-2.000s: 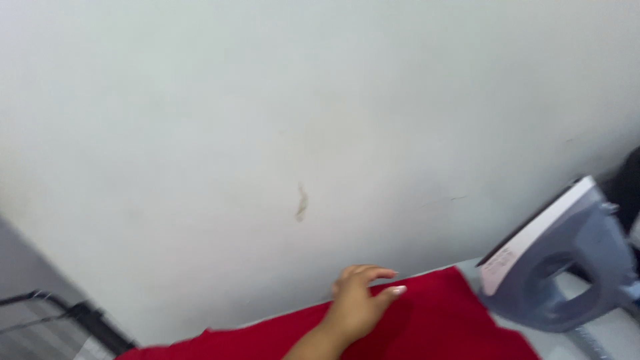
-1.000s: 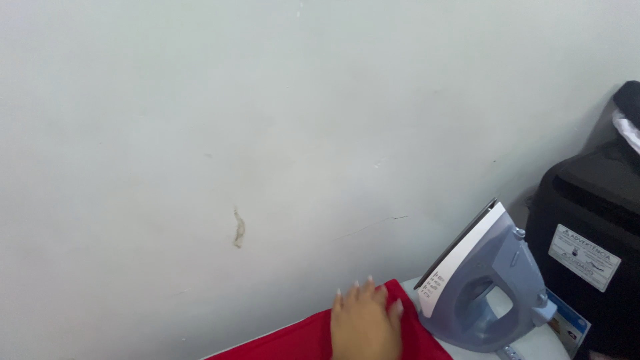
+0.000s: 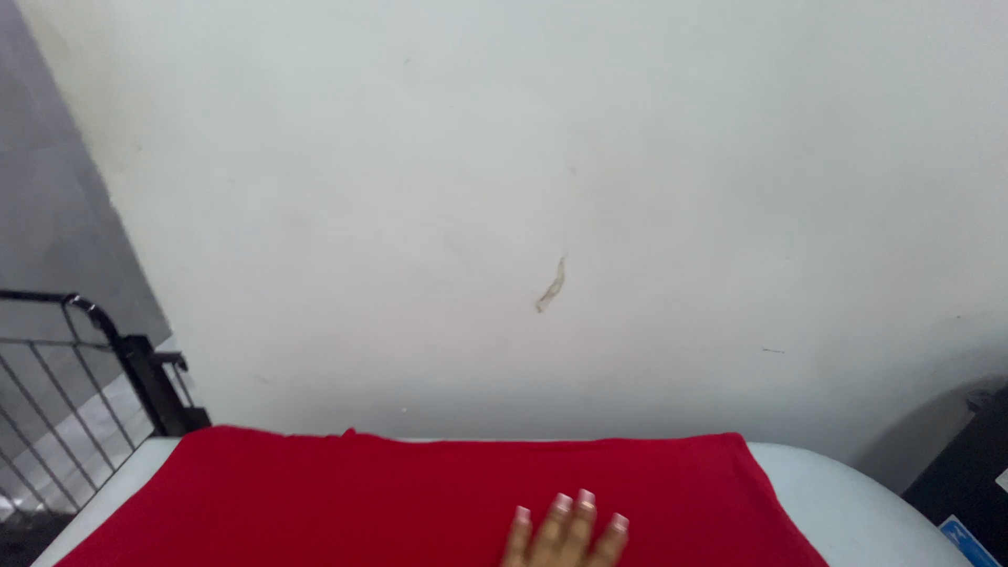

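Observation:
A red cloth (image 3: 378,496), perhaps a garment, lies spread over a pale ironing board (image 3: 835,488). Its far edge runs close to the board's far edge, with a small bunched bit toward the left. My left hand (image 3: 563,539) rests palm down on the cloth at the bottom of the view, fingers a little apart and holding nothing; only the fingers show. My right hand is out of view. No iron can be seen in this frame.
A whitish wall (image 3: 472,197) with a small scuff rises right behind the board. At the left stands a black metal rack (image 3: 150,386) with thin bars. A dark object (image 3: 957,465) and a blue printed item (image 3: 967,543) are at the lower right.
The grey-blue iron that stood beside the cloth's right end is gone from that spot. My left hand now lies nearer the bottom of the view, away from the far edge. The view has swung left.

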